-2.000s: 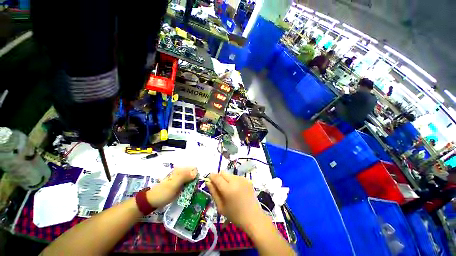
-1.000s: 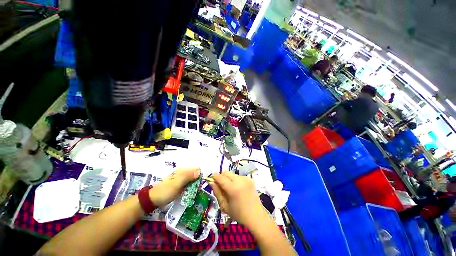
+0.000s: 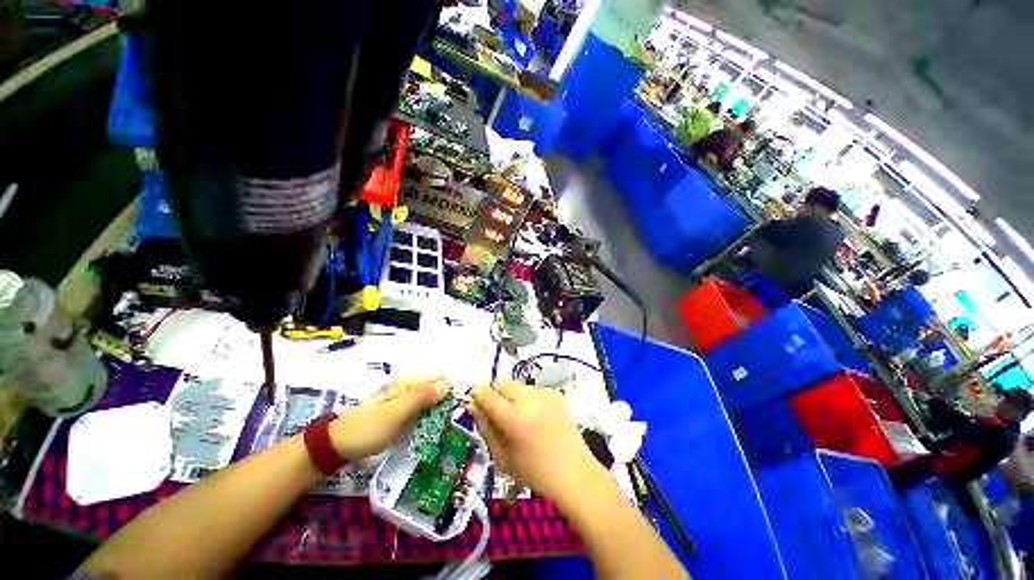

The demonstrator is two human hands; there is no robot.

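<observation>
A white housing (image 3: 391,489) sits on the mat's edge in front of me, with a green main circuit board (image 3: 440,482) inside. My left hand (image 3: 397,415) holds a narrower green board (image 3: 431,431) tilted above the main one. My right hand (image 3: 519,428) is beside it, fingertips pinched near the board's upper end; whatever is between them is too small to tell. Thin red and dark wires (image 3: 460,499) lie at the housing's right side. A white cable (image 3: 481,538) leaves the housing towards me.
A large dark object with a thin metal tip (image 3: 269,363) blocks the upper left view. A white cover (image 3: 118,452) lies left, a translucent bottle (image 3: 51,357) beyond it. A white socket panel (image 3: 412,261) and red-digit display (image 3: 496,218) stand behind. Blue bins (image 3: 680,419) and people (image 3: 801,240) are right.
Over the last two seconds the dark object has shifted right in view. The right hand's fingers have moved slightly at the narrow board's upper end. The left hand still holds that board.
</observation>
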